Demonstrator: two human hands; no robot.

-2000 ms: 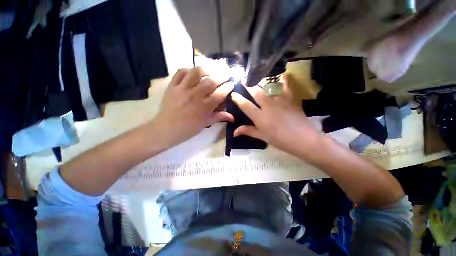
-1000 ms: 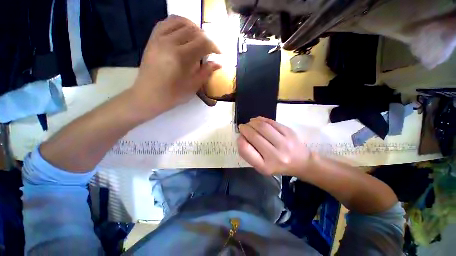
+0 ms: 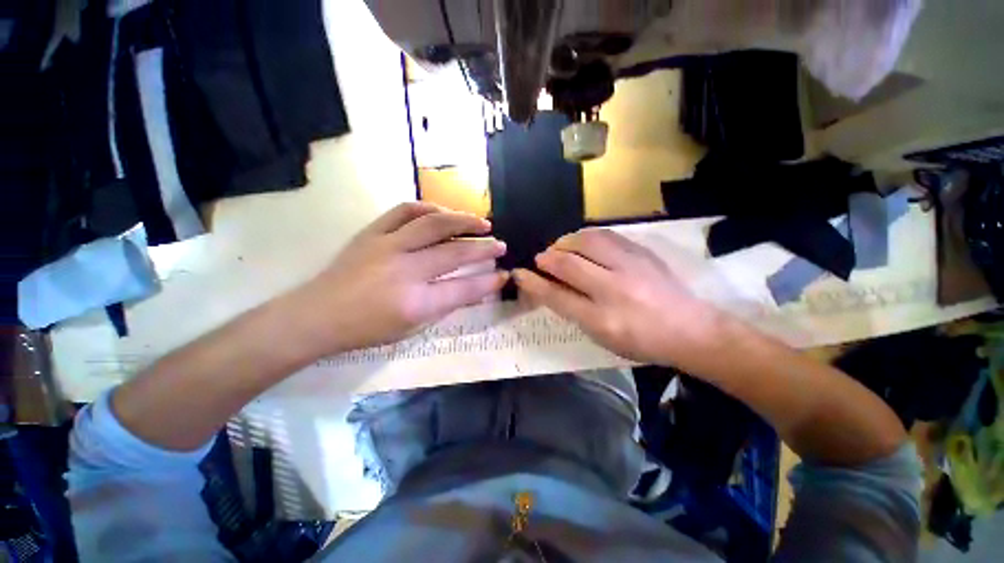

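Observation:
A black cut panel (image 3: pixel 536 176) lies lengthwise on the machine bed, its far end under the presser foot and needle area (image 3: pixel 495 110). My left hand (image 3: pixel 424 269) and my right hand (image 3: pixel 617 288) meet at the panel's near end. The fingertips of both hands press or pinch its edge; the exact grip is hidden under the fingers. A small whitish fitting (image 3: pixel 584 140) hangs just right of the panel. The lit machine bed (image 3: pixel 633 165) shows on both sides of the panel.
A black layered bundle (image 3: pixel 237 99) with grey strips lies at left, with a folded pale-blue cloth (image 3: pixel 88 277) below it. Black pieces (image 3: pixel 784 236) and grey strips (image 3: pixel 870 231) are piled at right. A pinkish-white rag (image 3: pixel 859 44) is at upper right. The machine head (image 3: pixel 683 22) is overhead.
My left hand has come down from beside the needle to the panel's near end, meeting my right hand. The view has shifted, and the panel now shows farther under the machine head.

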